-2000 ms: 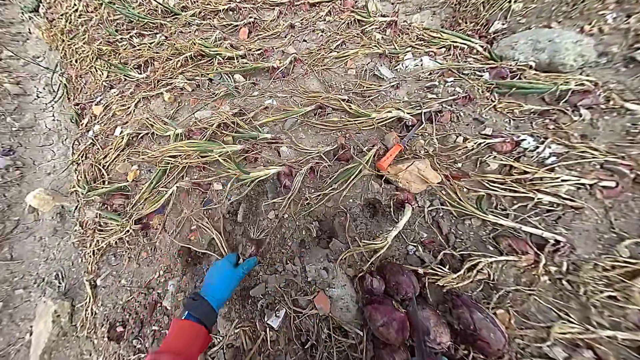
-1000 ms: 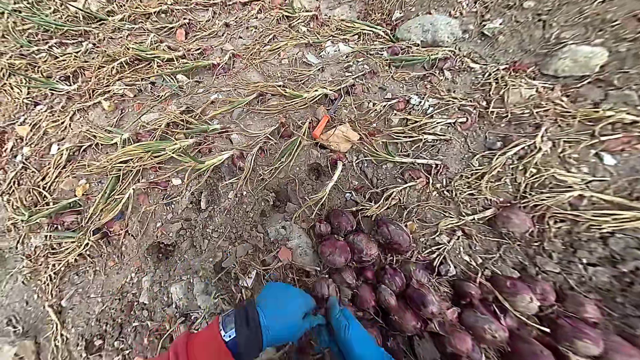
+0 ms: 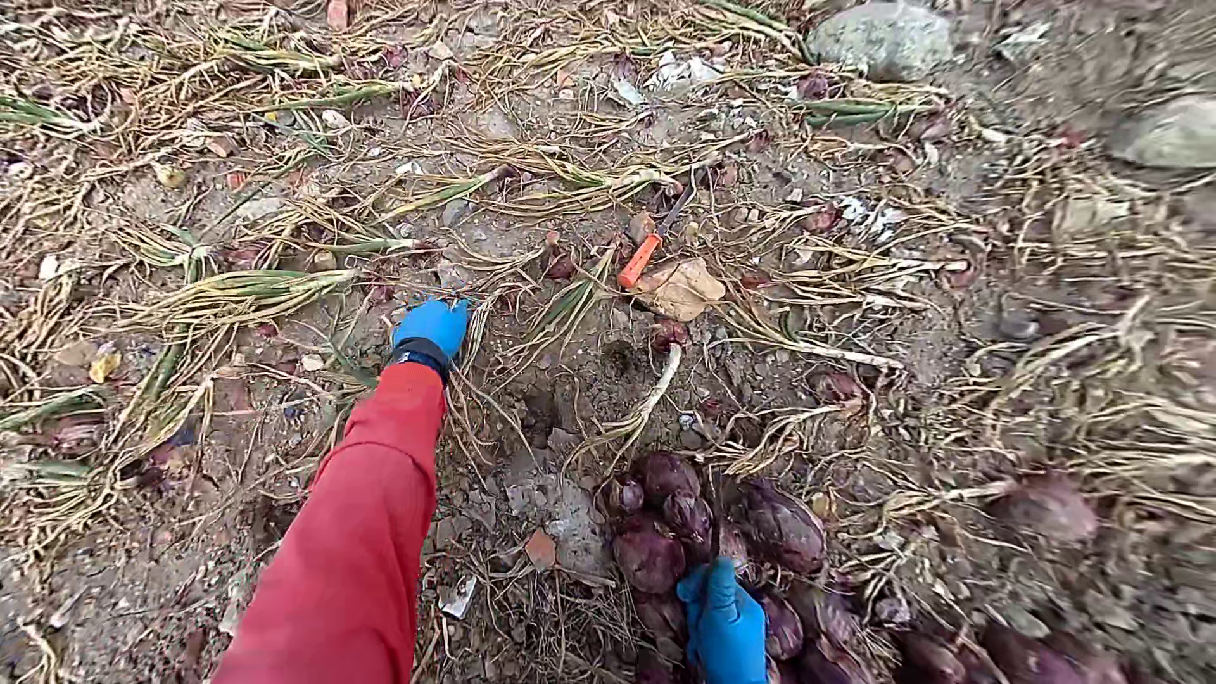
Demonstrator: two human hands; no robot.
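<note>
My left hand (image 3: 432, 328), in a blue glove, reaches over the soil at left of centre, its fingers closed on dry onion leaves (image 3: 477, 328). Low in the view, my blue-gloved right hand (image 3: 727, 622) is over a pile of red onions (image 3: 649, 554), closed on what looks like a knife (image 3: 716, 532) with a dark, narrow blade pointing up the view. The hand hides its handle. A second knife with an orange handle (image 3: 639, 261) lies on the ground beside a tan stone (image 3: 681, 289). One onion (image 3: 670, 333) with a pale stalk lies just below that stone.
Rows of onion plants with yellowing leaves (image 3: 242, 293) lie flat across the soil. Large stones (image 3: 882, 40) sit at the upper right. More red onions (image 3: 1045, 505) lie at the lower right. A brick fragment (image 3: 541, 549) is left of the pile.
One second ago both hands were together at the pile's left edge. My left hand has moved away up the view to the leaves. My right hand remains at the pile, with the dark blade now showing.
</note>
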